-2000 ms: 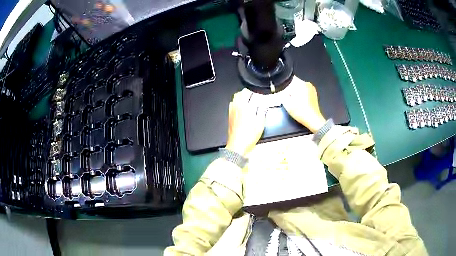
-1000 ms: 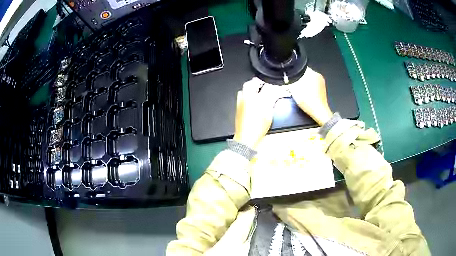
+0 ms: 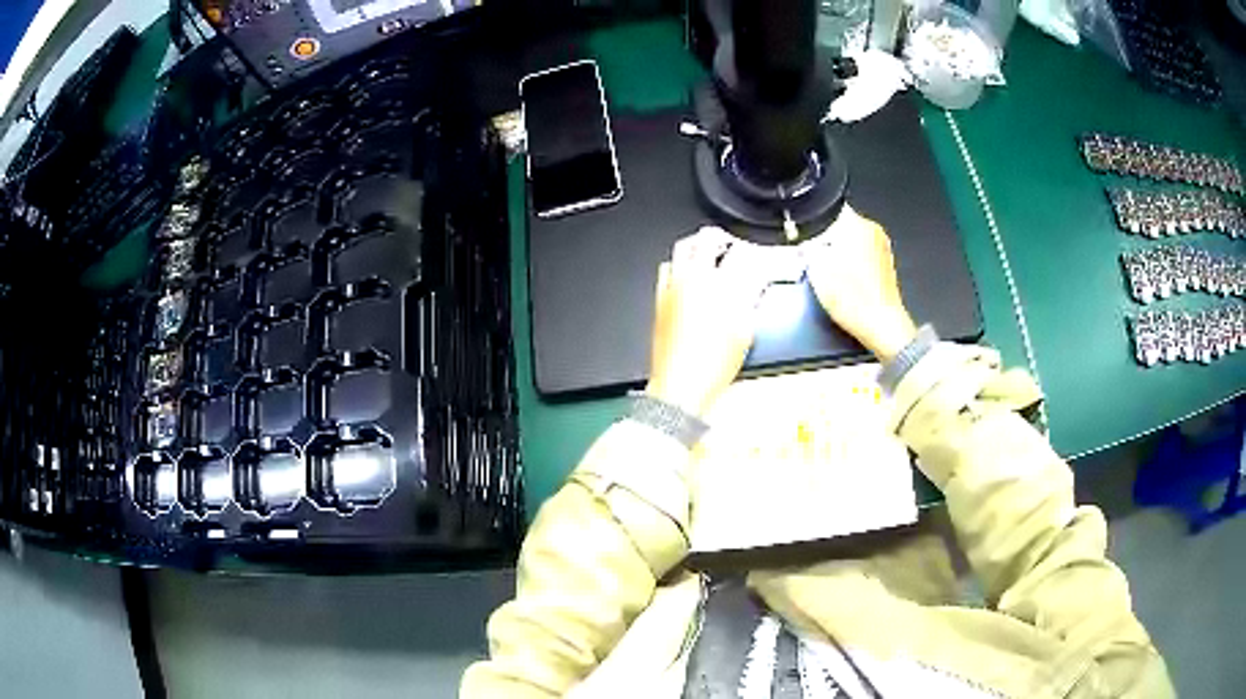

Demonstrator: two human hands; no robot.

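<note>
My left hand (image 3: 704,307) and my right hand (image 3: 857,283) meet under the round black ring of the microscope (image 3: 772,184), above the black base plate (image 3: 601,301). The fingers of both hands are curled close together and overexposed. Whatever they pinch is hidden by the fingers and the ring, so I cannot tell what it is. A bright light spot shows on the base between my wrists. The white paper sheet (image 3: 765,492) lies in front of the base, with tiny yellow bits (image 3: 805,434) on it.
A smartphone (image 3: 571,137) lies on the base's left corner. Stacked black blister trays (image 3: 273,355) fill the left. Module rows (image 3: 1186,273) lie on the green mat (image 3: 1059,355) at right. A white tub (image 3: 952,62) and a crumpled wipe (image 3: 869,88) are behind the base. A blue stool (image 3: 1186,458) shows at lower right.
The view has shifted, so the bench things sit further right than two seconds ago. Both hands stay together under the microscope ring, with only slight movement.
</note>
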